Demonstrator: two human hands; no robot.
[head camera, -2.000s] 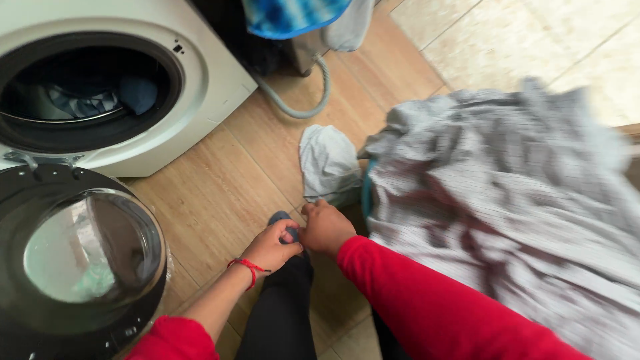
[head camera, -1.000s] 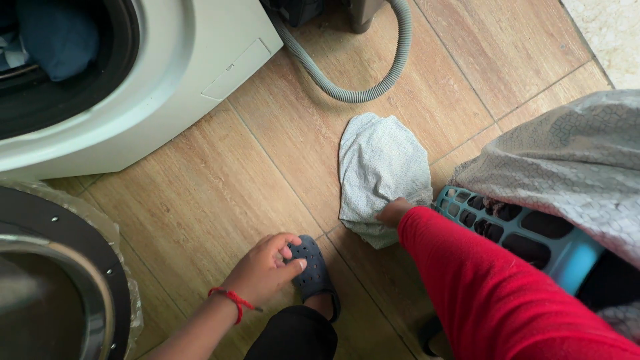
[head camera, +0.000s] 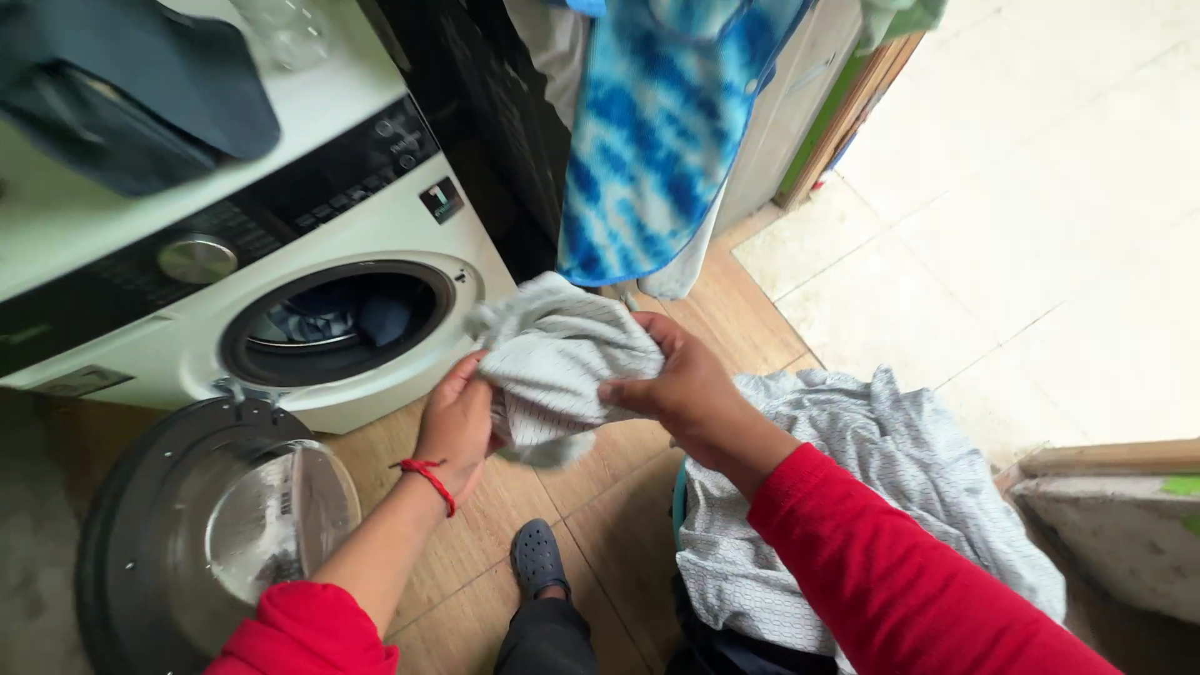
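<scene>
A light grey patterned cloth (head camera: 572, 361) is stretched between my two hands, above the floor and in front of the washing machine. My left hand (head camera: 457, 427) grips its left edge, and a red string bracelet is on that wrist. My right hand (head camera: 680, 389) pinches its right side between thumb and fingers. The front-loading washing machine (head camera: 450, 281) has its round door (head camera: 122, 544) swung open, with dark and blue laundry (head camera: 384, 319) in the drum. A larger grey patterned cloth (head camera: 862, 469) lies over a laundry basket at the right, most of which is hidden.
A blue tie-dye cloth (head camera: 647, 141) hangs beyond my hands. Dark fabric (head camera: 141, 103) lies on top of the machine. My foot in a dark clog (head camera: 538, 555) is on the wood-look tiles. A low wall with a wooden edge (head camera: 1116, 457) stands at the right.
The small grey cloth was on the floor with my right hand at it; now it is lifted and held in both hands. My left hand has left the clog. The view has swung up and widened.
</scene>
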